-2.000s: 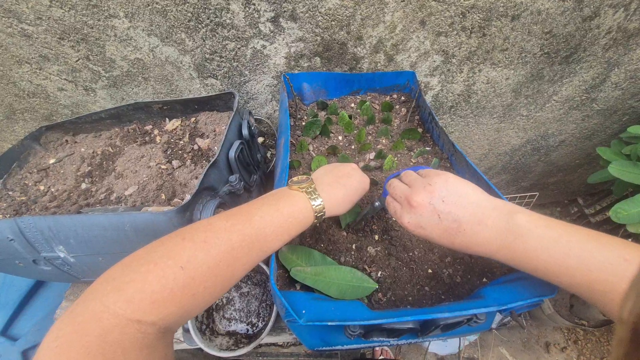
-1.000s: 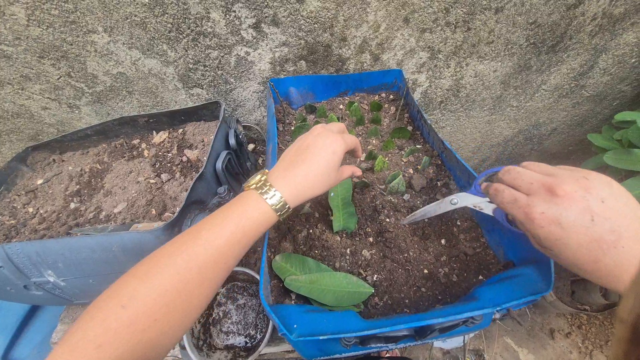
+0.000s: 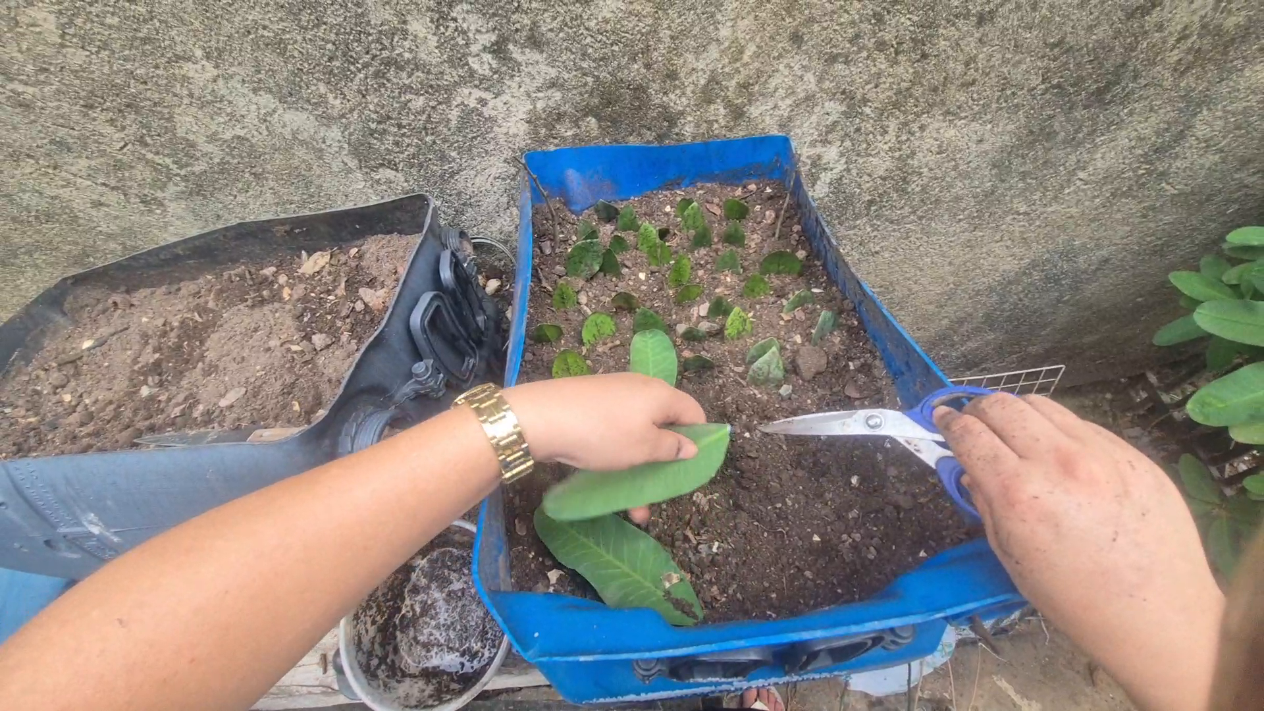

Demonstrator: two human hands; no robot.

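Note:
My left hand [image 3: 617, 423], with a gold watch on its wrist, pinches a long green leaf [image 3: 642, 482] over the soil of a blue plastic planter [image 3: 583, 637]. Beneath it, another large leaf [image 3: 622, 565] with a brown spot lies on the soil. A leaf piece [image 3: 654, 355] stands just behind my left hand. Rows of small cut leaf pieces [image 3: 598, 328] stand upright in the back half of the planter. My right hand [image 3: 1066, 513] holds blue-handled scissors [image 3: 889, 425], their blades together and pointing left, near the held leaf's cut end.
At the left is a dark plastic container [image 3: 89, 494] filled with soil. A round pot [image 3: 425, 632] sits between the two containers. Behind them rises a rough concrete wall [image 3: 938, 128]. A leafy plant [image 3: 1234, 321] and a wire rack [image 3: 1017, 380] are at the right.
My left hand has moved from the standing leaf piece toward the front and now holds one of the large leaves that lay there. The scissors, open one second ago, are closed.

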